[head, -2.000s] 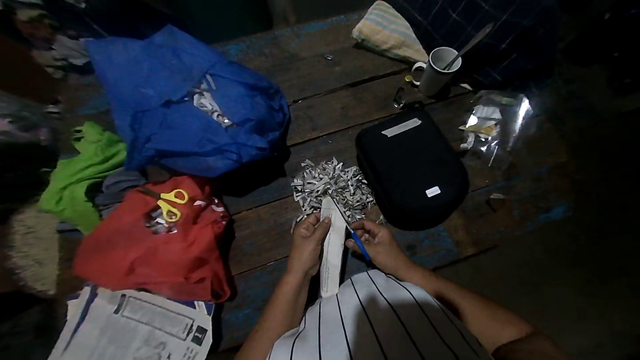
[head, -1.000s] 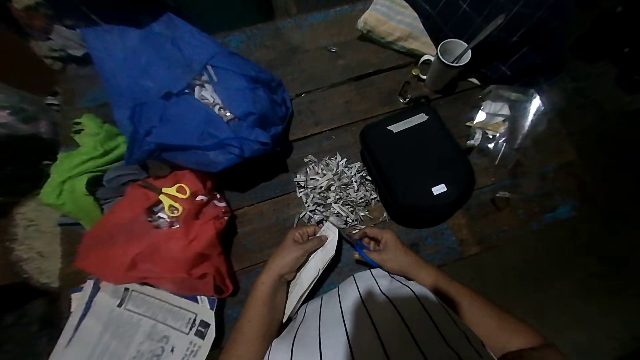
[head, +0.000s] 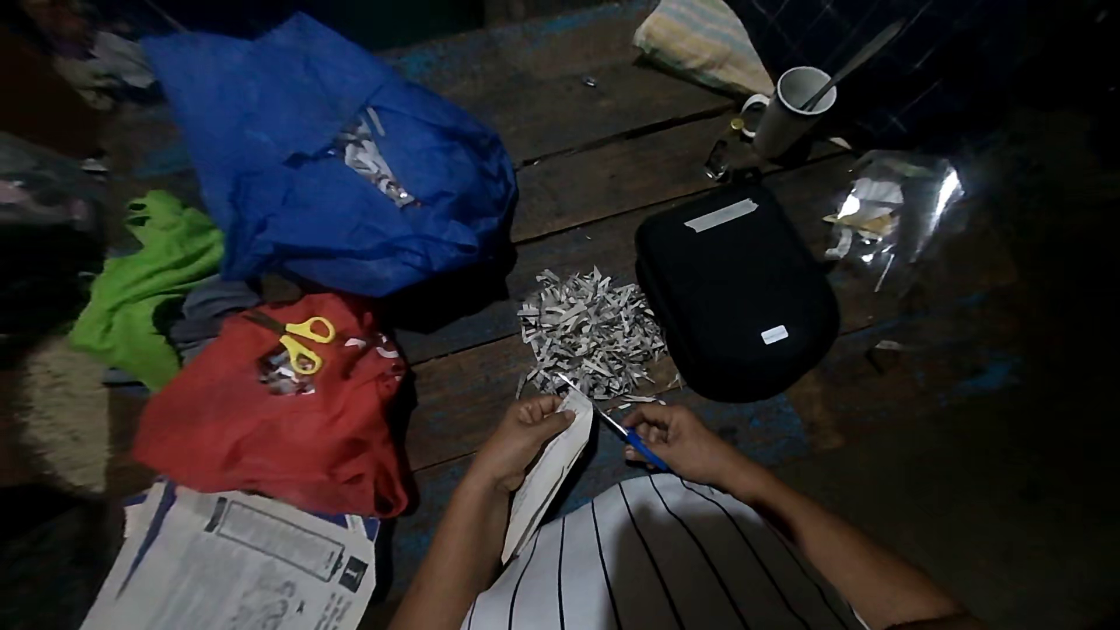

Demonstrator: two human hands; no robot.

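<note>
My left hand [head: 528,435] grips a folded strip of printed paper [head: 549,477] near its upper end. In my right hand [head: 672,437] is a pair of scissors with blue handles [head: 646,450], its blades at the top end of the strip. Just beyond both hands lies a heap of cut paper shreds [head: 595,334] on the wooden table [head: 573,199]. A black zippered case [head: 735,293] sits against the heap's right side.
Left stand a blue bag [head: 289,166] and a red bag [head: 289,437] with yellow-handled scissors [head: 306,344] on it. Green cloth [head: 153,280] and newspapers [head: 236,560] lie nearby. Back right are a mug [head: 781,122], a striped towel [head: 700,44] and a clear plastic bag [head: 910,206].
The paper strip, upright between my hands two seconds ago, now slants down to the left in my left hand. The scissors have stayed in my right hand.
</note>
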